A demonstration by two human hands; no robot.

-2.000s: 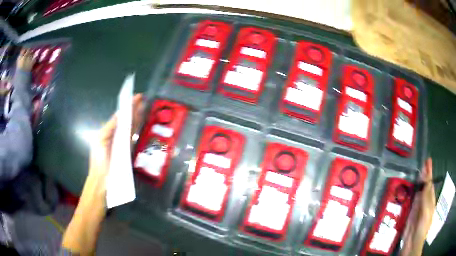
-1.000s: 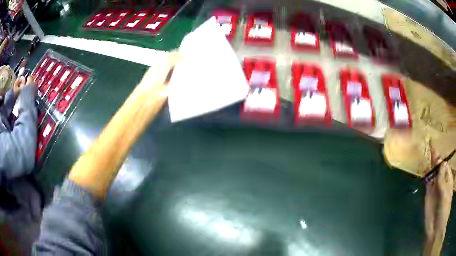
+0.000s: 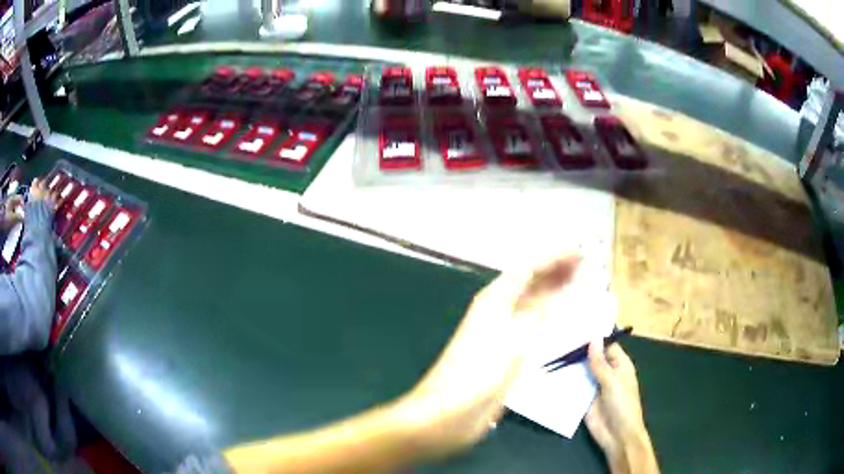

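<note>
My left hand (image 3: 495, 347), bright and blurred, reaches in from the lower left and holds the white sheet (image 3: 560, 403), covering part of it. My right hand (image 3: 615, 393) is at the sheet's right edge, with a slim black tool (image 3: 574, 355) between thumb and fingers. The tool's tip points left over the sheet. A clear tray (image 3: 370, 167) with two rows of red phone units (image 3: 401, 143) lies beyond my hands on the pale board (image 3: 407, 208). Its front row is partly in shadow.
Another tray of red units (image 3: 217, 131) lies on the green belt at the far left. A stained wooden board (image 3: 722, 268) adjoins the pale board on the right. Another person's sleeve (image 3: 32, 278) and hands are at the left edge by a tray (image 3: 130, 218). Metal posts (image 3: 822, 139) stand behind.
The tray went from in front of me onto the boards. My left hand moved back toward me and right with the sheet. My right hand moved left to meet it. The view shifted.
</note>
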